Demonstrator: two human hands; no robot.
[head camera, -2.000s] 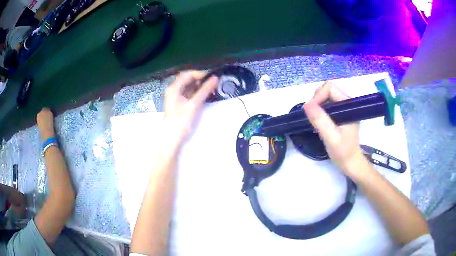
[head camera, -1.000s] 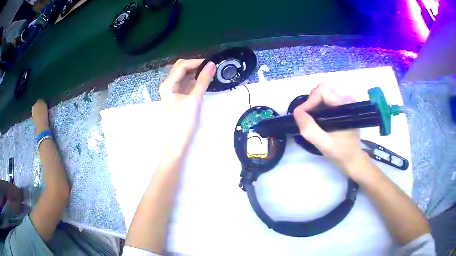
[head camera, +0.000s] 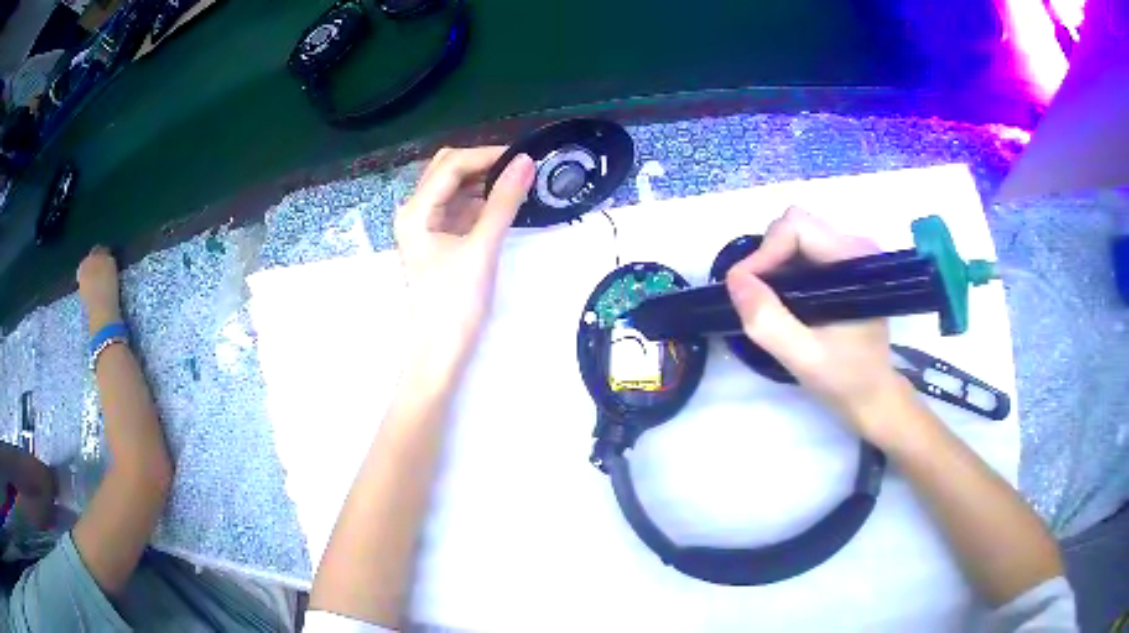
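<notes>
Black headphones lie on the white paper, their padded headband (head camera: 743, 563) curving toward me. The open ear cup (head camera: 594, 371) shows a green circuit board (head camera: 631, 292) and a white battery (head camera: 635, 359) with a yellow edge. My left hand (head camera: 464, 223) holds the round speaker baffle (head camera: 567, 177) tilted above the cup; a thin wire runs from it to the cup. My right hand (head camera: 811, 303) grips the black glue syringe (head camera: 867, 288) with a green cap, its tip end over the open cup. The other ear cup (head camera: 733, 256) is partly hidden behind the syringe and hand.
A slotted black tool (head camera: 953, 382) lies right of the headphones on the white paper (head camera: 334, 371). Beyond is a green conveyor belt (head camera: 644, 50) with other headphones (head camera: 396, 105). Another person's arm (head camera: 124, 433) rests at left over bubble-wrap-like plastic (head camera: 223, 371). Purple light glows at upper right.
My left hand has raised and tilted the speaker baffle, showing its ring clearly. The syringe has shifted slightly left and down. Headphones on the belt have moved up and slightly right in view.
</notes>
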